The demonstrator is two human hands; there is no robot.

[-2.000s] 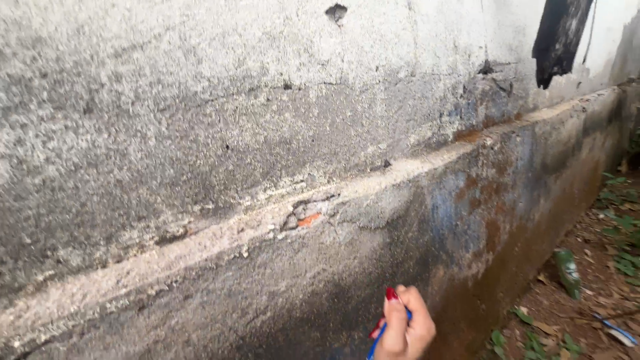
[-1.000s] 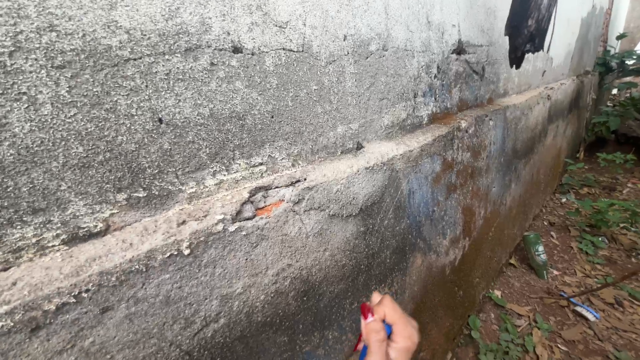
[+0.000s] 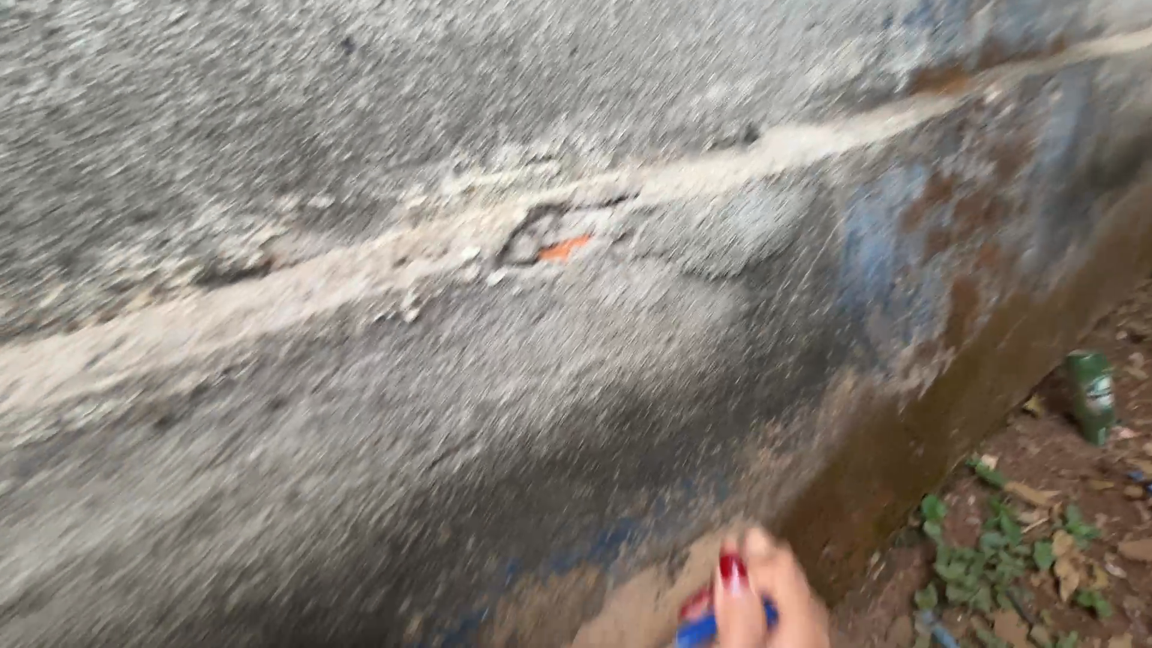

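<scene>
At the bottom of the head view, right of centre, my right hand (image 3: 769,598) has its fingers closed around a blue object (image 3: 697,630); only a short piece of it shows, so its kind cannot be told. Red nail polish shows on the fingers. The hand is in front of the lower part of a weathered plaster wall (image 3: 504,387); whether it touches the wall cannot be told. Above and left of the hand, a chipped hole in the wall's ledge shows a patch of orange brick (image 3: 565,248). My left hand is out of view.
A pale rough ledge (image 3: 792,148) runs slantwise along the wall. At the right, a green bottle (image 3: 1091,396) lies on reddish soil by the wall's foot. Small green plants (image 3: 976,549) and dry leaves (image 3: 1069,567) are on the ground below it.
The view has swung down and closer to the wall, with blur. My right hand stays low in view, fingers still closed on the blue object.
</scene>
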